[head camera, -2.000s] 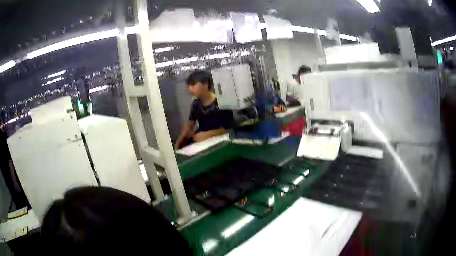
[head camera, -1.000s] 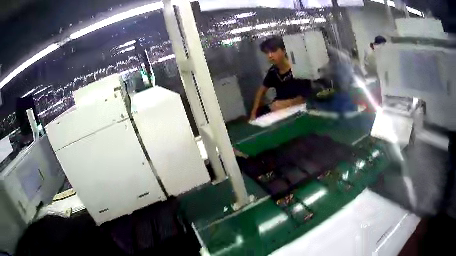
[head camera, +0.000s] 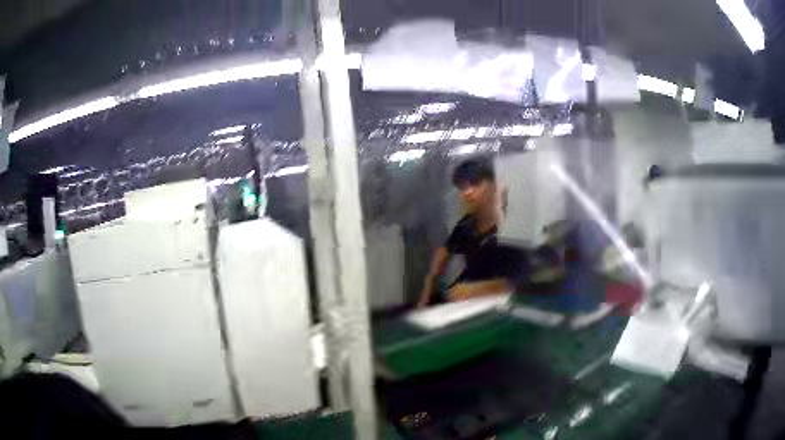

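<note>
Neither of my hands is in the picture. The glossy green bench [head camera: 448, 344] runs across the lower middle, blurred and partly cut off by the bottom edge. Dark trays [head camera: 482, 402] lie on it at the bottom. Small gold-orange marks of a black phone middle frame [head camera: 415, 420] show faintly at the bottom edge. Bright reflections lie on the green surface to the right. The picture is too blurred to tell single frames apart.
A white metal post [head camera: 344, 223] stands upright left of centre. White machine cabinets [head camera: 151, 344] stand on the left, and a grey-white machine [head camera: 723, 249] on the right. A person in black [head camera: 478, 249] is behind the bench at a white sheet [head camera: 456, 311]. A dark rounded shape fills the bottom left corner.
The view has swung left and tilted up. The trays have moved down in the picture, and the near white mat has left it. My hands show in no frame.
</note>
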